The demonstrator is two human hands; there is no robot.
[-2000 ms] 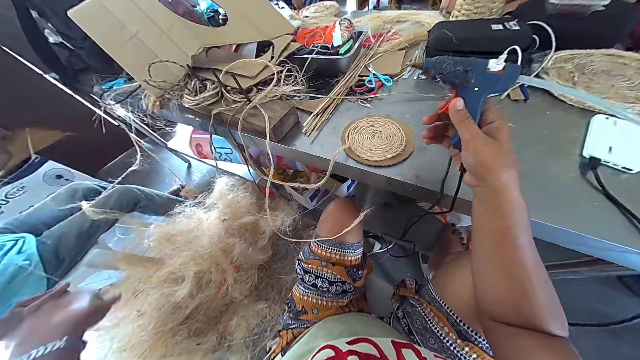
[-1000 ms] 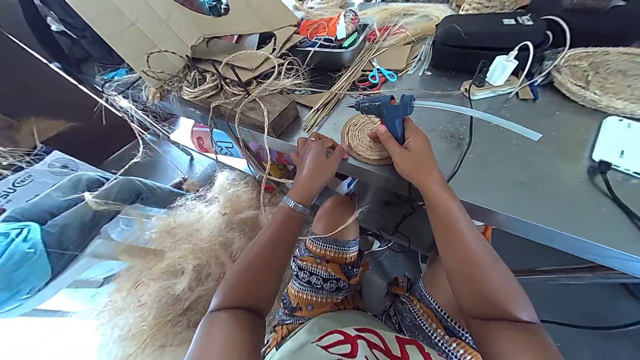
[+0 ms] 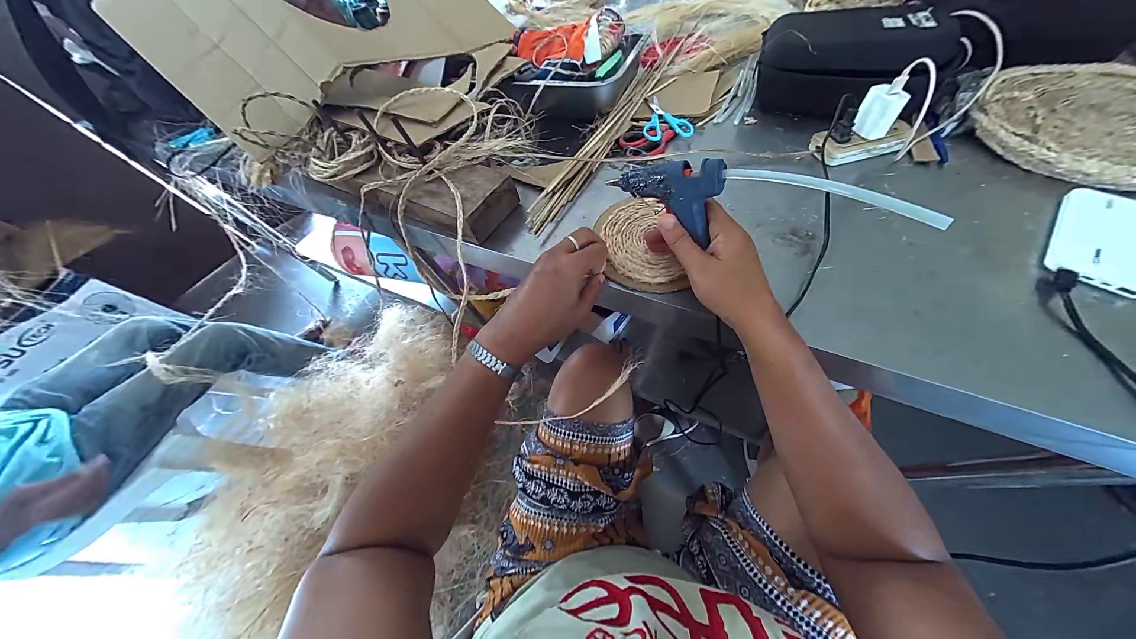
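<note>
My right hand (image 3: 721,262) grips the handle of a blue hot glue gun (image 3: 683,191), its nozzle pointing left above the coil. A long translucent glue stick (image 3: 843,195) juts from its back. Below the gun, a round coil of natural-fibre rope (image 3: 637,244) lies on a cardboard disc (image 3: 652,282) at the table's edge. My left hand (image 3: 564,284), wearing a ring and a metal watch, has its fingers pinched at the coil's left side, where the braided rope (image 3: 497,294) runs in. The fingers hide the exact point of contact.
Behind are a wooden block (image 3: 484,204), thin dry sticks (image 3: 590,146), blue-handled scissors (image 3: 666,127) and a metal tray (image 3: 612,84). A white charger (image 3: 880,108) and white device (image 3: 1096,240) stand right. Loose fibre (image 3: 328,470) hangs left, beside another person's hand (image 3: 58,501).
My right hand has lowered the glue gun from the upper right to above the coil and turned it to point left. My left hand has come from the lower left to the coil's side.
</note>
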